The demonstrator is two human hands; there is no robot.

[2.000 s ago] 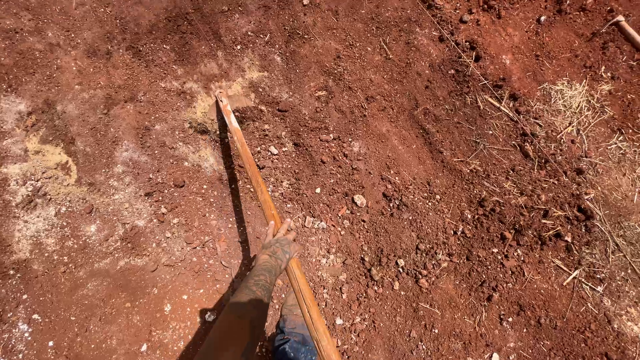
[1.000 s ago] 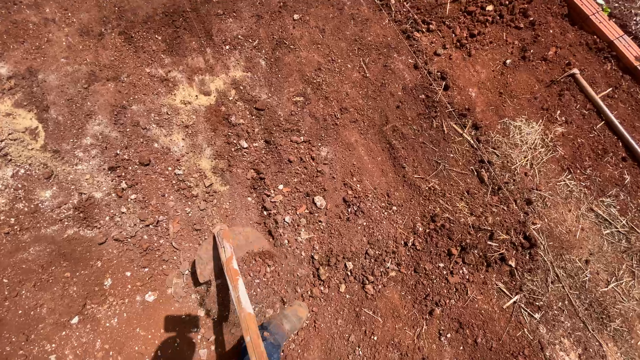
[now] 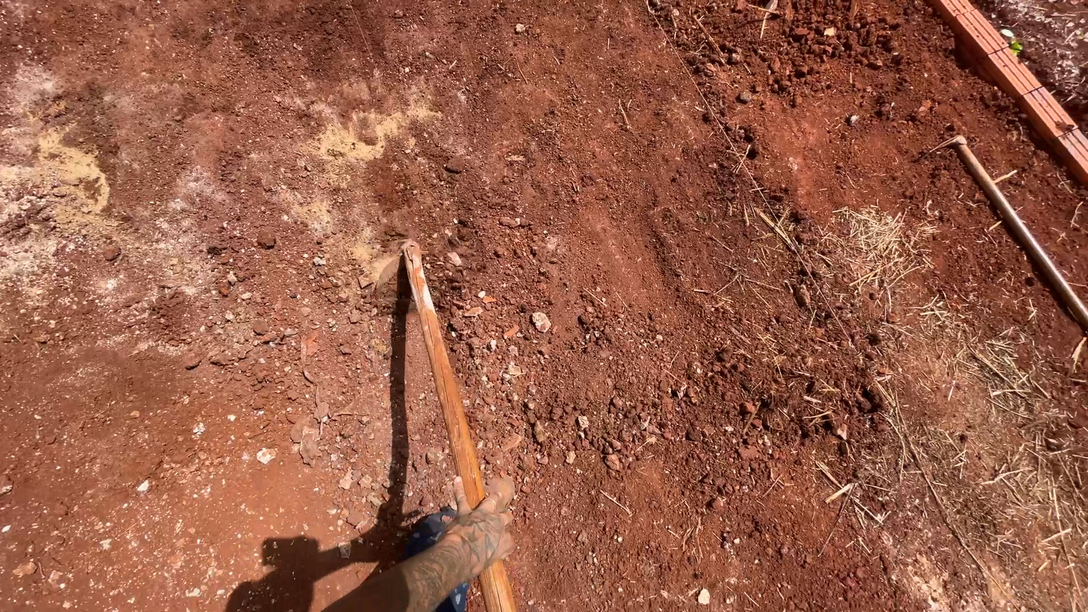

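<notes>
My left hand (image 3: 486,520), with a tattooed forearm, reaches in from the bottom and is closed around the wooden handle (image 3: 450,395) of a hoe. The handle slants up and slightly left, its lower end running out of view at the bottom. At its far end the hoe's head (image 3: 393,265) is down at the reddish soil, mostly hidden by the handle tip and dust-coloured earth. My right hand is not in view. Part of a blue trouser leg (image 3: 432,529) shows behind my left forearm.
Loose red soil with small stones (image 3: 541,322) surrounds the hoe. A second long-handled tool (image 3: 1020,229) lies at the right, near a row of hollow clay bricks (image 3: 1007,72). Dry straw (image 3: 875,246) and a thin line cross the right side. Pale yellow sand (image 3: 361,134) patches lie ahead.
The hoe's head, near my foot one second ago, is now farther forward. My left hand, out of view then, shows again on the handle.
</notes>
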